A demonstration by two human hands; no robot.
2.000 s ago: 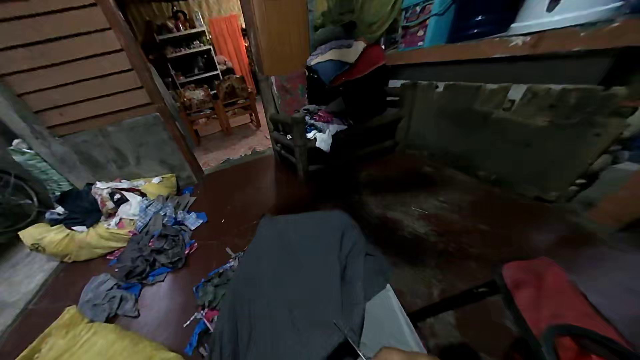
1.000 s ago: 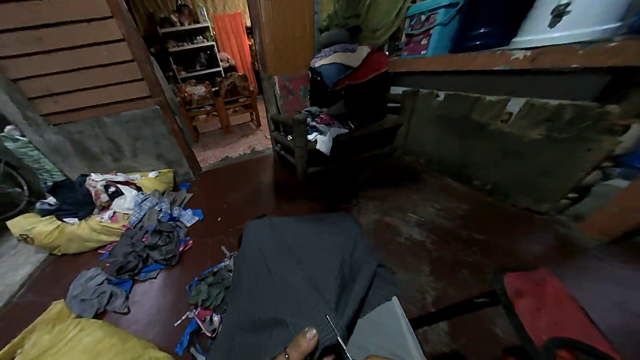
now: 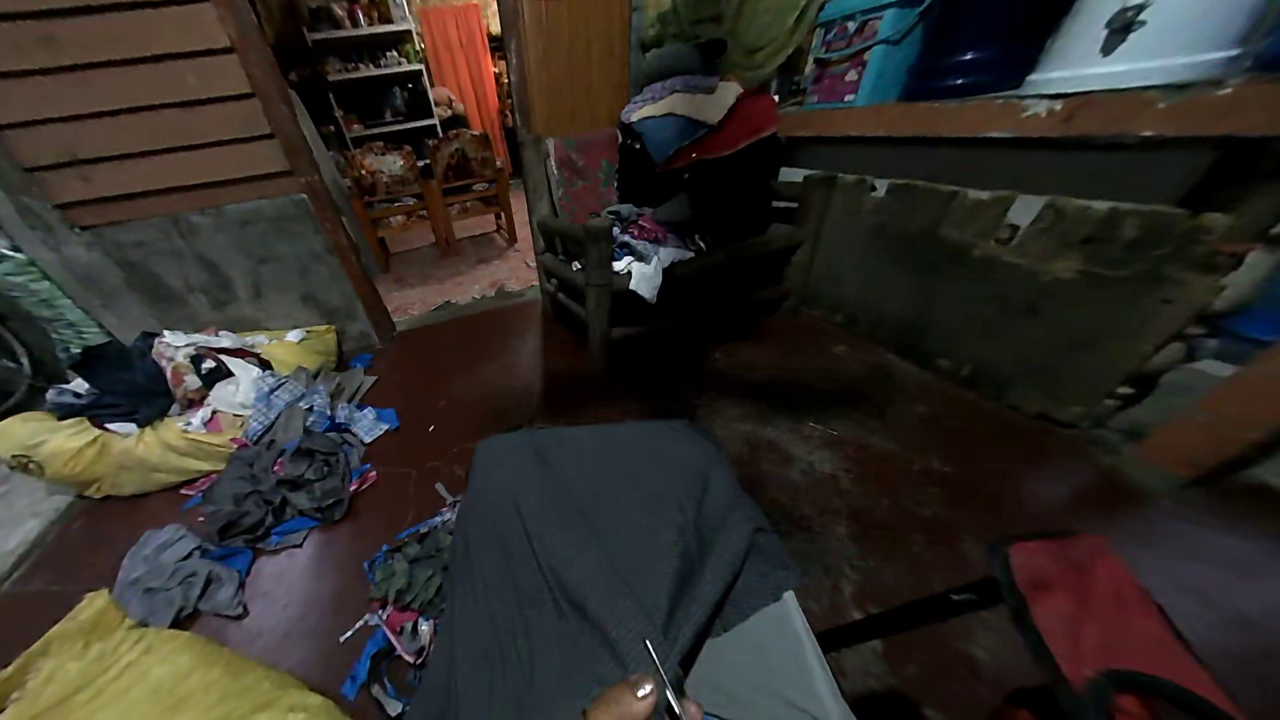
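A dark grey cloth [image 3: 590, 520] lies spread over a light grey surface [image 3: 770, 660] at the bottom centre of the head view. My left hand [image 3: 625, 699] shows only as a thumb and part of a finger at the lower edge, pinching the cloth. Just right of that thumb, a thin metal blade, apparently of scissors [image 3: 662, 675], points up and left over the cloth. Only a sliver of my right hand [image 3: 690, 709] shows at the blade's lower end; its grip and the handles are mostly cut off by the frame.
Fabric scraps [image 3: 415, 575] lie on the red floor left of the cloth. Farther left are grey rags [image 3: 290, 480] and yellow sacks [image 3: 150, 670]. A red seat with black edging [image 3: 1110, 610] stands at the lower right. A bench [image 3: 598, 280] behind holds clothes.
My left hand has come into view since the oldest frame. Since one second ago its thumb has moved right, close beside the blade.
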